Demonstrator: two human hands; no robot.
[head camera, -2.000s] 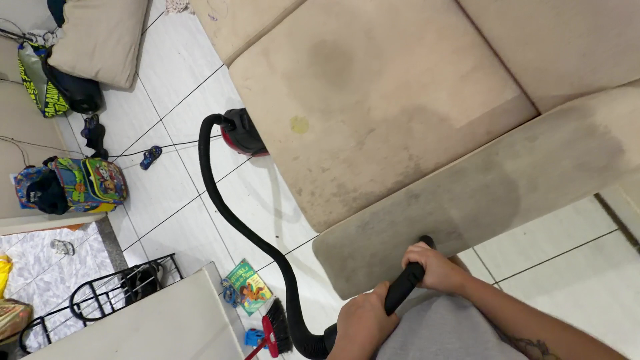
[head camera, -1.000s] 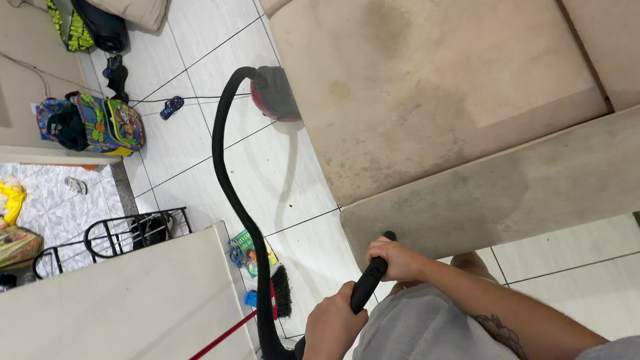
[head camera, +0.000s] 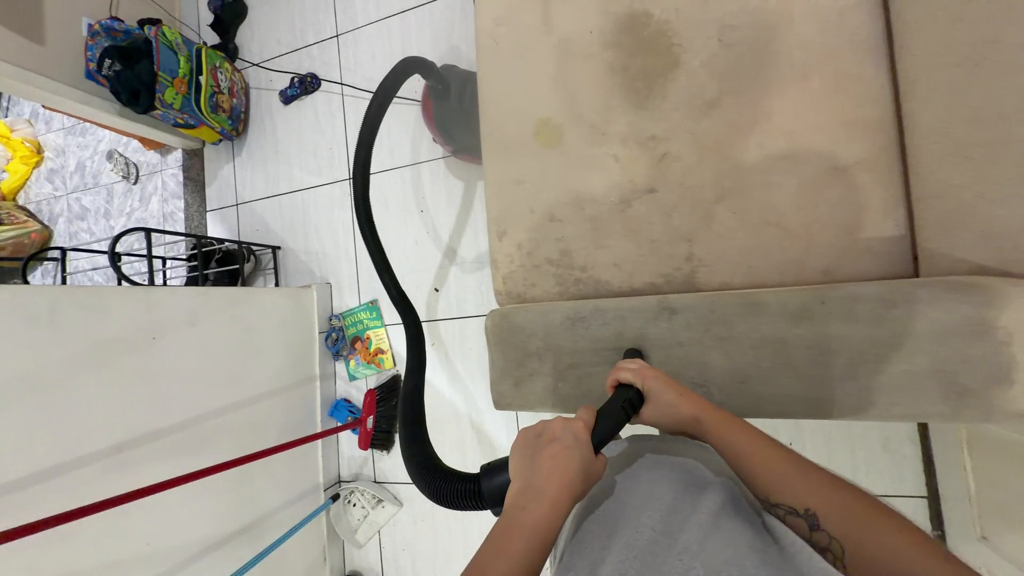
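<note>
Both my hands grip the black vacuum cleaner handle (head camera: 614, 418). My left hand (head camera: 556, 456) is closed round its lower part, close to the hose cuff. Farther up, my right hand (head camera: 660, 394) holds it near the tip, which lies over the stained armrest (head camera: 760, 352) of a beige sofa; whether it touches the fabric I cannot tell. A black corrugated hose (head camera: 368, 192) curves from the cuff across the floor to the dark and red vacuum cleaner body (head camera: 452, 112) beside the sofa. Dark patches and a yellowish spot mark the seat cushion (head camera: 696, 152).
Left of the hose lie a children's book (head camera: 368, 340), a blue sandal (head camera: 336, 338), a red broom (head camera: 368, 420) and a white dustpan (head camera: 366, 512). A low white wall (head camera: 160, 384), a black metal rack (head camera: 192, 258), a colourful backpack (head camera: 188, 80) and another sandal (head camera: 300, 88) are farther left.
The view has shifted, and the dustpan now shows. The handle stays in both hands; its tip is over the armrest now, while one second ago it was near the armrest's left end.
</note>
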